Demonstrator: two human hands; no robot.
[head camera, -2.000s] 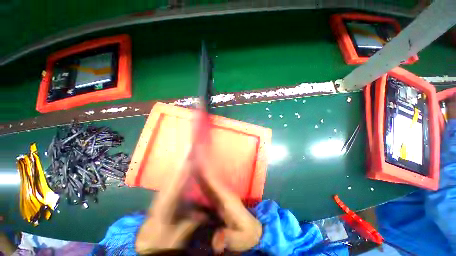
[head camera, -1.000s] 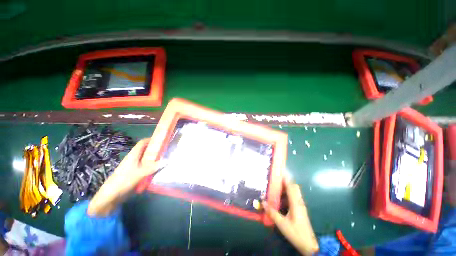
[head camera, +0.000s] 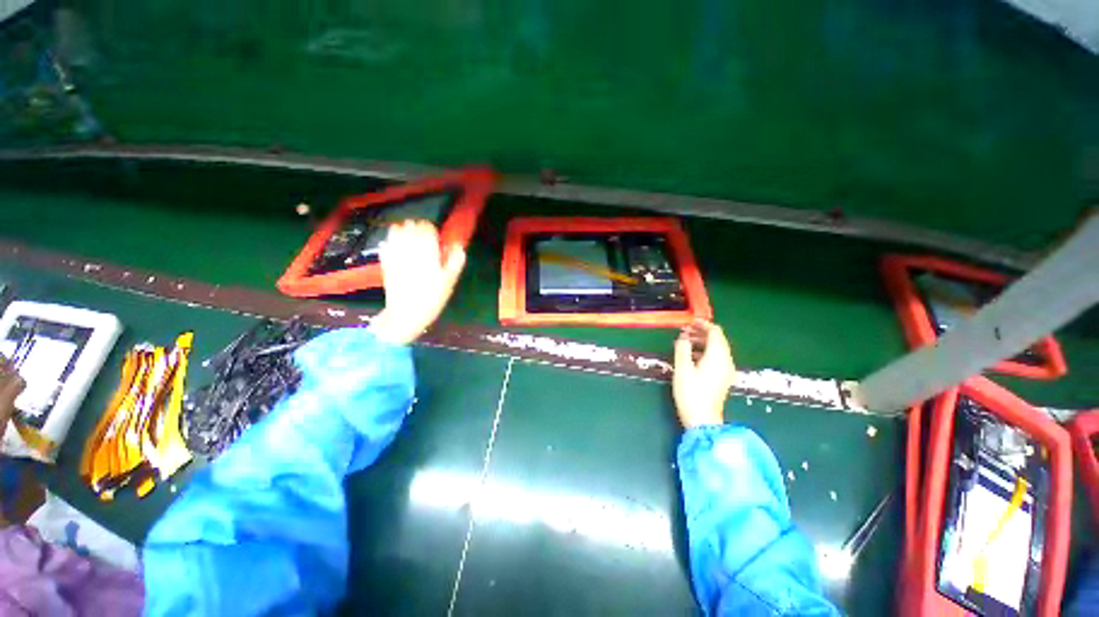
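A red foam tray with an open-backed tablet lies on the green belt at centre. A battery, dark board and orange flex cable show in it. My right hand is at this tray's near right corner, thumb and finger slightly apart; contact is unclear. A second red tray with a tablet sits at a slant to the left. My left hand grips its near edge, fingers over the tablet and partly hiding it.
Black strips are heaped at left beside orange flex cables. A white tray with a tablet is at far left, another person's hand on it. Red trays stand at right by a metal post. Tweezers lie nearby.
The tray I held over the bench is now on the belt. My left hand has moved up to the left tray, which is now slanted. The view has shifted, and a white tray shows at left.
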